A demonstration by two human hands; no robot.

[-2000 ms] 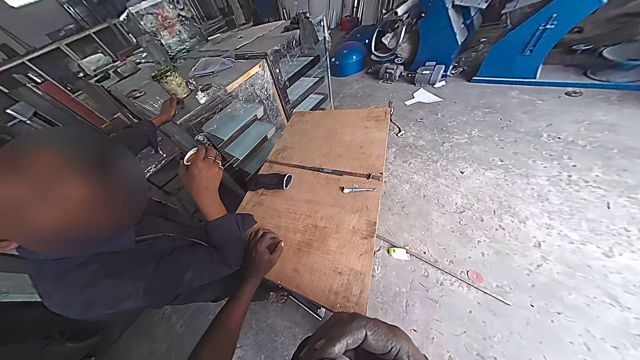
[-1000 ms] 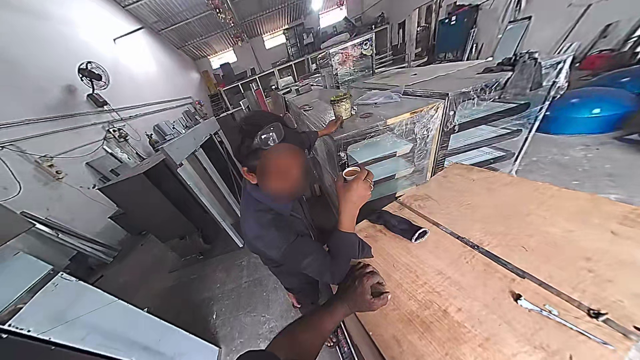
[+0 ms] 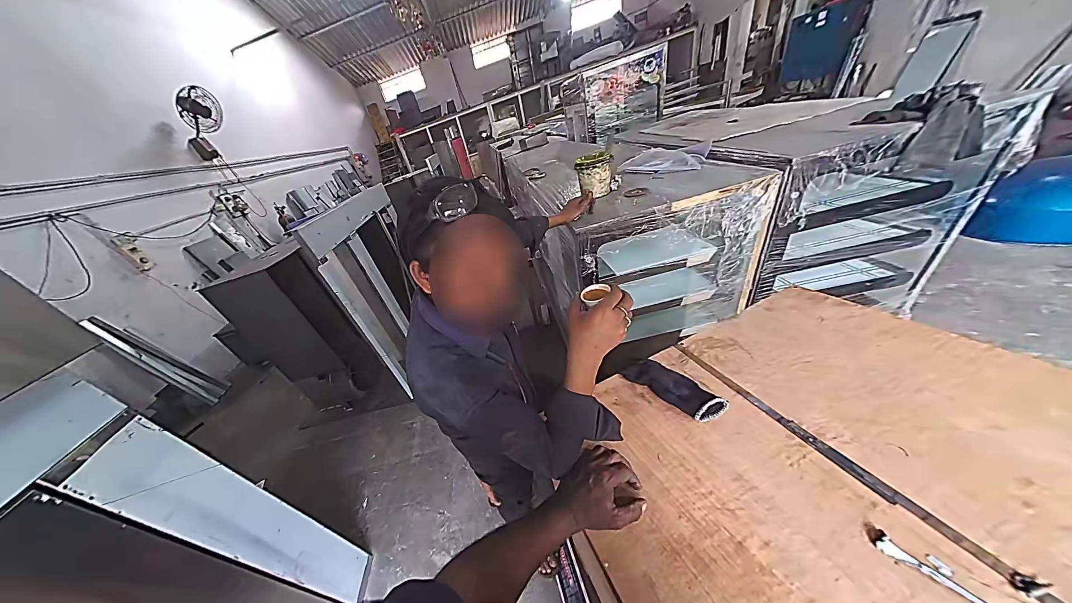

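Note:
My left hand (image 3: 605, 490) is over the near left edge of a plywood board (image 3: 729, 502), fingers curled in, nothing seen in it. My right hand is out of view. Beyond my left hand, a dark cloth sleeve or glove (image 3: 674, 389) with a pale rim lies on the board. A dark narrow bar (image 3: 829, 452) runs across the plywood. At the lower right lies a slim metal tool (image 3: 913, 561). A co-worker (image 3: 494, 394) in dark clothes stands at the board's left, holding a small cup (image 3: 595, 294) with brown liquid.
Behind the board stand plastic-wrapped display cabinets (image 3: 670, 251) with glass shelves. A stained bucket (image 3: 594, 174) stands on one, by the co-worker's other hand. Pale metal panels (image 3: 193, 486) are at the lower left, dark cabinets (image 3: 276, 310) behind them. A fan (image 3: 198, 109) hangs on the wall.
The view has swung left and up, bringing in the wall and fan. My right hand, at the bottom two seconds ago, has left view. The co-worker still holds the cup.

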